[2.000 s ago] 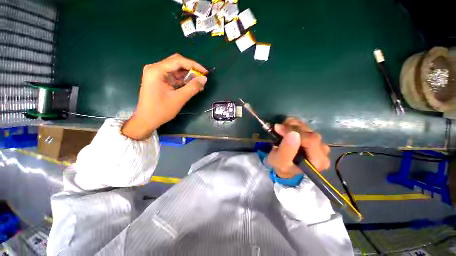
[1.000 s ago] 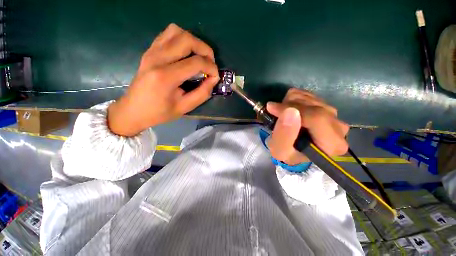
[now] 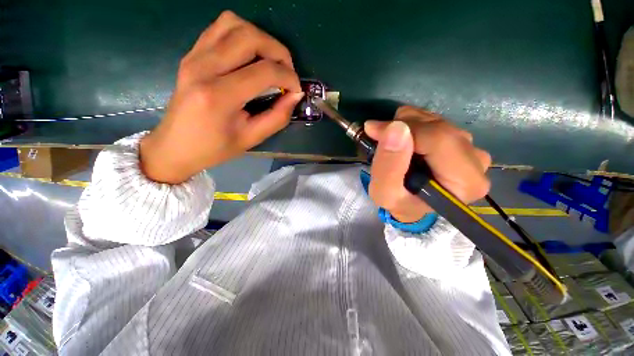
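The small dark circuit board point(image 3: 315, 104) lies flat on the green mat near the bench's front edge, its pale tab pointing right. My right hand point(image 3: 427, 163) grips the black and yellow soldering iron point(image 3: 473, 229), whose tip touches or nearly touches the board. My left hand point(image 3: 229, 101) is at the board's left end, thumb and forefinger pinched. A battery cell point(image 3: 272, 92) shows partly between its fingers, with a yellow-orange edge; the rest is hidden. The leads are too small to make out.
Solder wire point(image 3: 104, 115) runs from the dark spool stand point(image 3: 15, 97) at the left to behind my left hand. A slim black brush point(image 3: 605, 62) lies at the right, beside the cut-off tip cleaner point(image 3: 626, 66). The bench's front edge point(image 3: 514, 167) runs below my hands.
My left hand has brought the cell to the board, and the iron tip has moved left onto or near the board. The view has shifted, so the battery pile is out of frame.
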